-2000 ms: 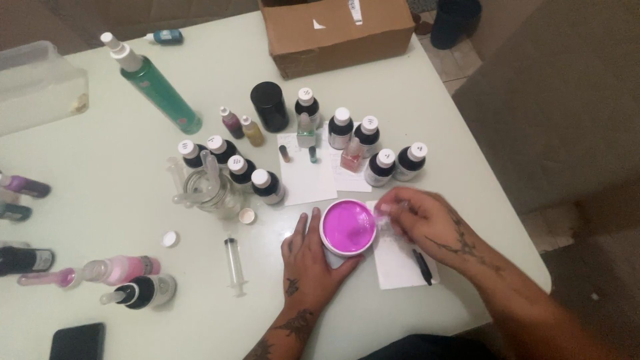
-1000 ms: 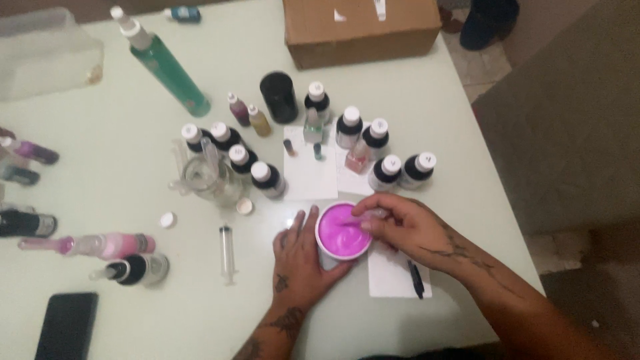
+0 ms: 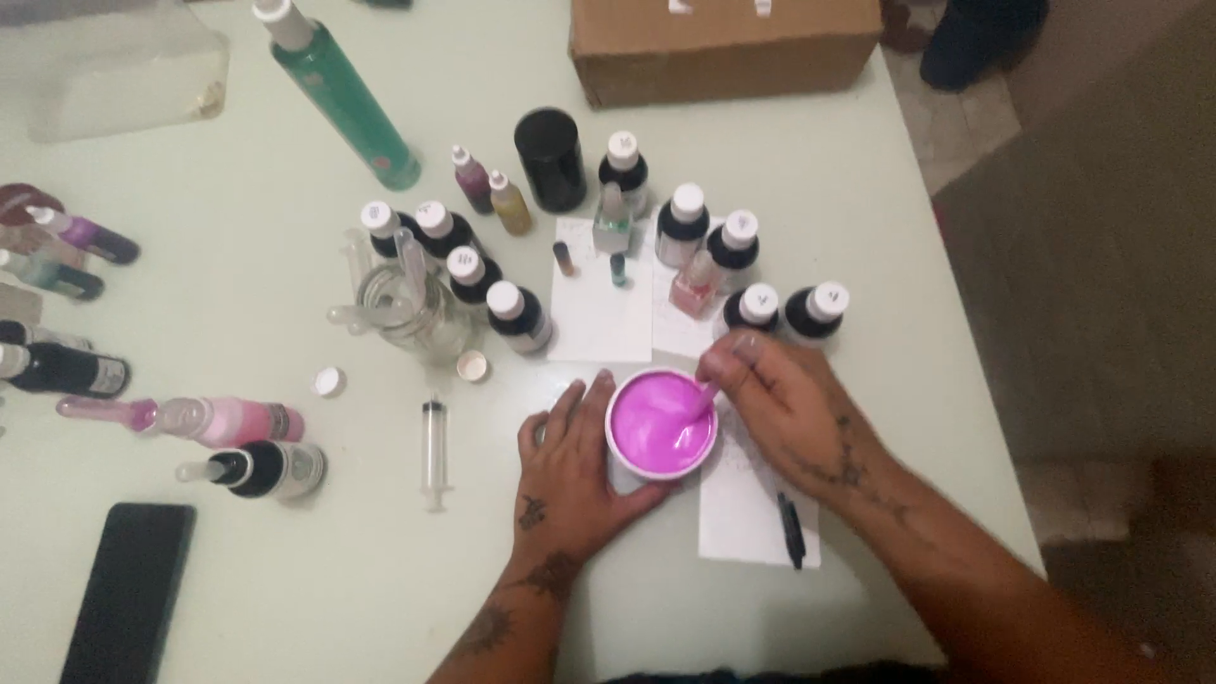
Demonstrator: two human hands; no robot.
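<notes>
A round white tub (image 3: 661, 424) of glossy magenta liquid stands on the pale table. My left hand (image 3: 579, 465) wraps its left and lower side, with the thumb along the near edge. My right hand (image 3: 779, 408) pinches a thin stirrer (image 3: 704, 403), coated magenta, whose lower end is in the liquid at the tub's right side. Under my right wrist lies a paper sheet with a black pen (image 3: 790, 530) on it. A plastic syringe (image 3: 434, 454) lies left of my left hand. Beyond the tub, two small glass bottles, one green (image 3: 613, 226) and one pink (image 3: 696, 285), stand on paper.
Dark bottles with white caps (image 3: 518, 316) stand in an arc behind the tub, beside a glass jar (image 3: 404, 309) of pipettes. A green spray bottle (image 3: 347, 104), a black jar (image 3: 551, 160) and a cardboard box (image 3: 727, 57) are farther back. A phone (image 3: 128, 594) lies front left.
The stirrer in my right hand has moved from the middle of the magenta liquid toward the tub's right side. Two seconds ago, my right hand was beside the tub's right rim. My left hand stays at the tub.
</notes>
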